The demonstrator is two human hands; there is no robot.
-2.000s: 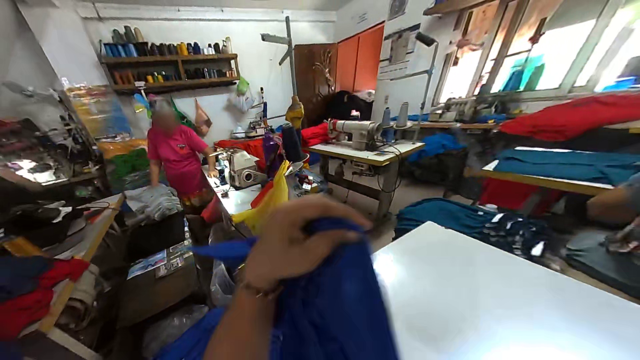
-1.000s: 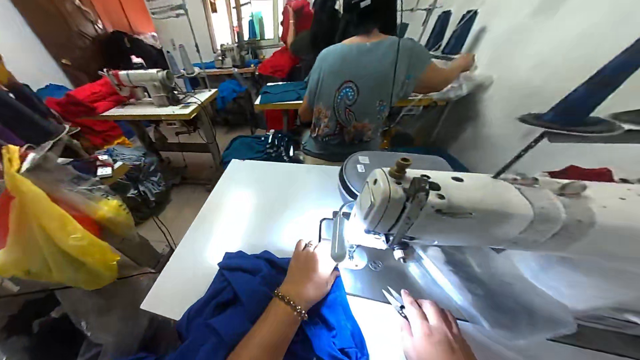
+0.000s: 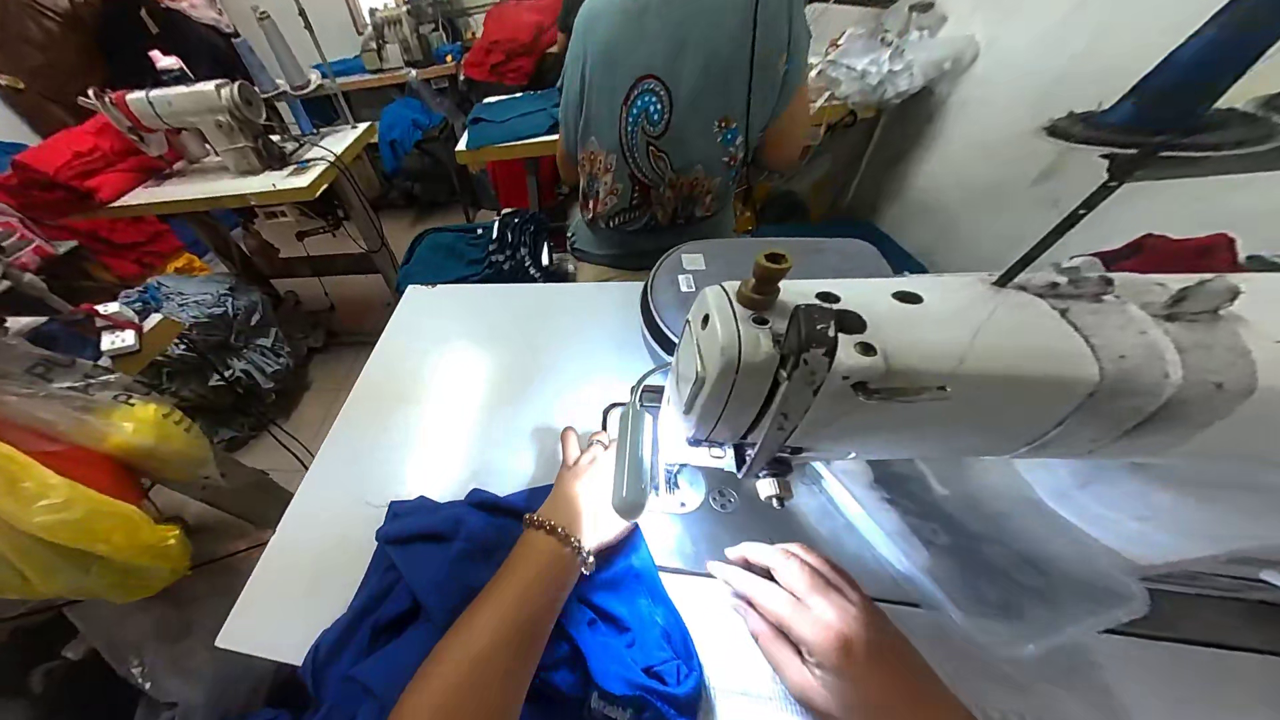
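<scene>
A white industrial sewing machine reaches in from the right over the white table. Its needle plate is lit by a lamp. My left hand, with a beaded bracelet, lies just left of the needle area, partly behind the lamp, at the upper edge of a blue garment; whether the fingers grip anything is hidden. My right hand is at the front of the machine bed with its fingers slightly bent; whether something is held under them does not show.
A person in a grey-green shirt sits beyond the table. Clear plastic sheeting hangs under the machine arm. At left are another sewing machine, a yellow plastic bag and heaped fabric scraps.
A second ago my right hand held small pointed snips near the needle plate; they no longer show. My left hand stays by the needle area. The view has turned right since the first frame.
</scene>
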